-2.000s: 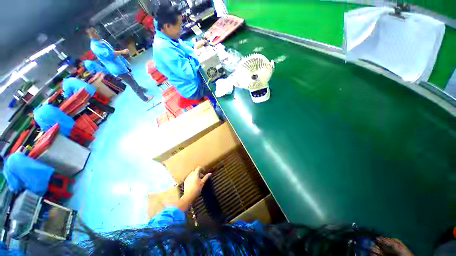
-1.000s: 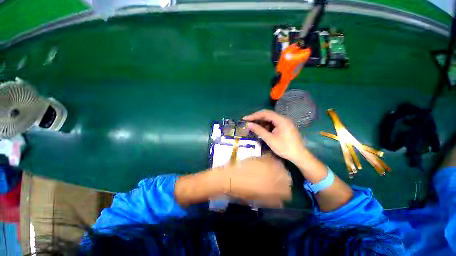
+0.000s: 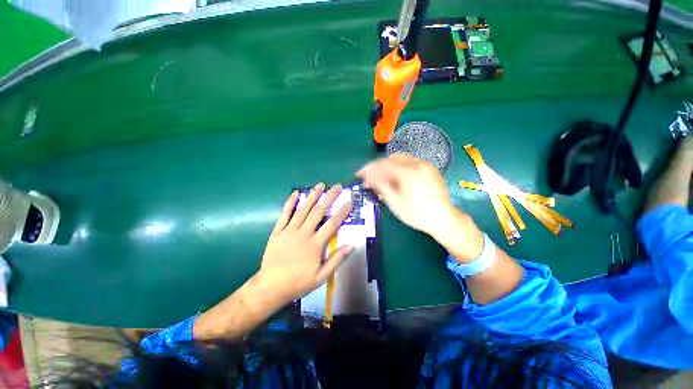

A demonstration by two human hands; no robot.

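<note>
An open tablet [image 3: 355, 281] with a silver-white middle and black edges lies on the green mat in front of me. An orange flat ribbon cable [image 3: 330, 292] runs down its middle. A dark board [image 3: 357, 203] shows at its far end. My left hand [image 3: 300, 247] lies flat, fingers spread, over the tablet's far left part. My right hand [image 3: 410, 190] is at the tablet's far right corner, its fingertips close together and blurred; I cannot tell whether they hold anything.
An orange electric screwdriver [image 3: 395, 95] hangs over the left edge of the screw dish [image 3: 420, 146]. Ribbon cables [image 3: 509, 194] lie crossed to the right. A second open tablet [image 3: 441, 52] lies behind. A black lump [image 3: 593, 163], a fan [image 3: 30, 216] and a person's sleeve [image 3: 669, 251] are at the sides.
The view has shifted from the box and fan to the tablet. Since one second ago, my left hand has moved from across the tablet's lower part onto its far left part; my right hand stays near the far end.
</note>
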